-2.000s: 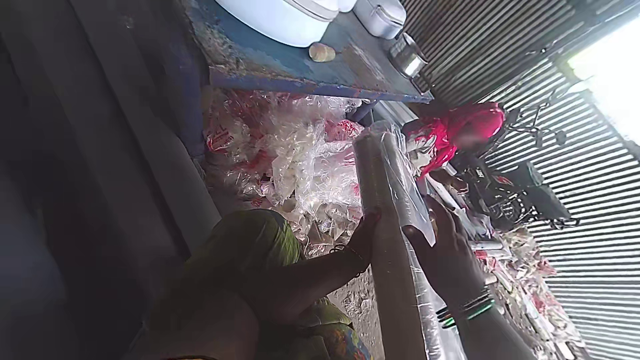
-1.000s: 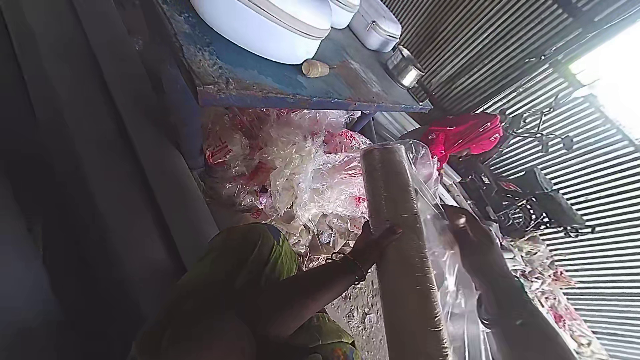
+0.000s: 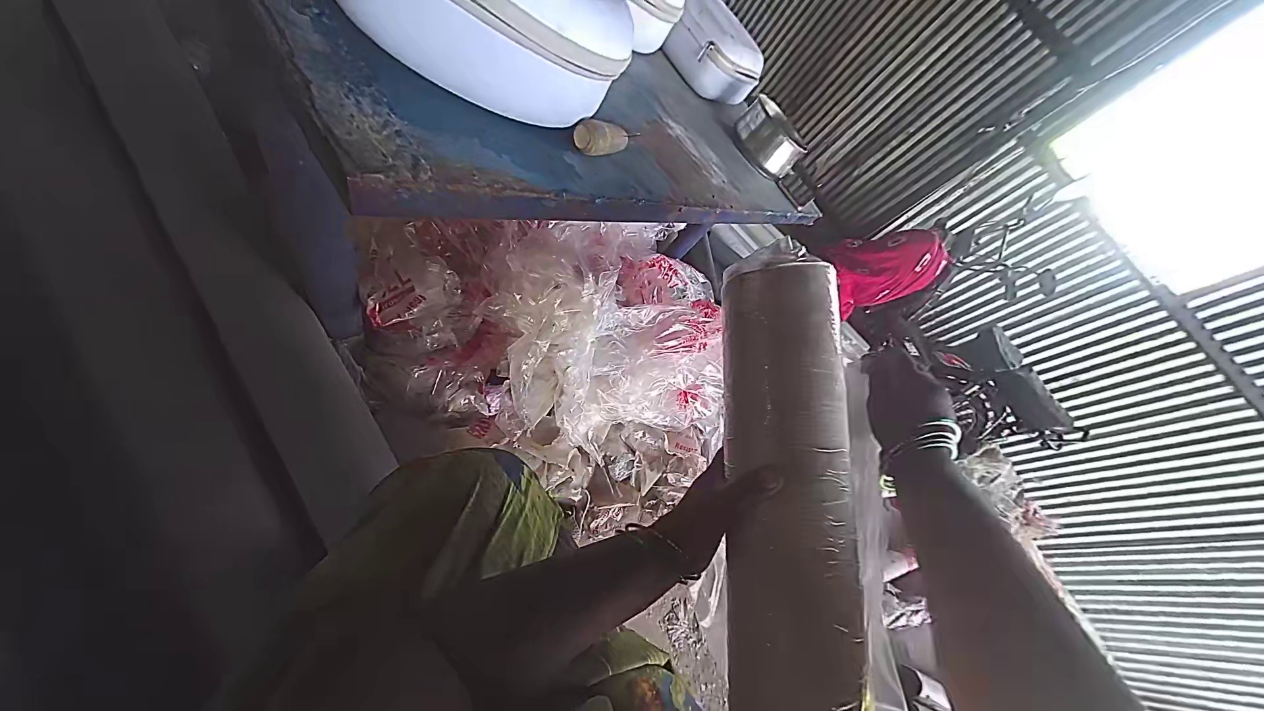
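Note:
A thick roll of plastic film stands lengthwise at centre right, its surface lightly creased. My left hand holds its left side, thumb across the face and the other fingers largely hidden. To the right of the roll, my right hand, with bangles at the wrist, has its fingers curled on clear plastic film that hangs loose along the roll's right side. The fingertips are dark and hard to make out.
A blue worn table bears white lidded containers, a wooden-handled tool and a steel pot. Crumpled plastic bags lie heaped below. A motorcycle and a red cloth are near the corrugated wall.
My right hand, flat against the roll's film two seconds ago, has moved off to its right side and its fingers have curled. My left hand remains on the roll.

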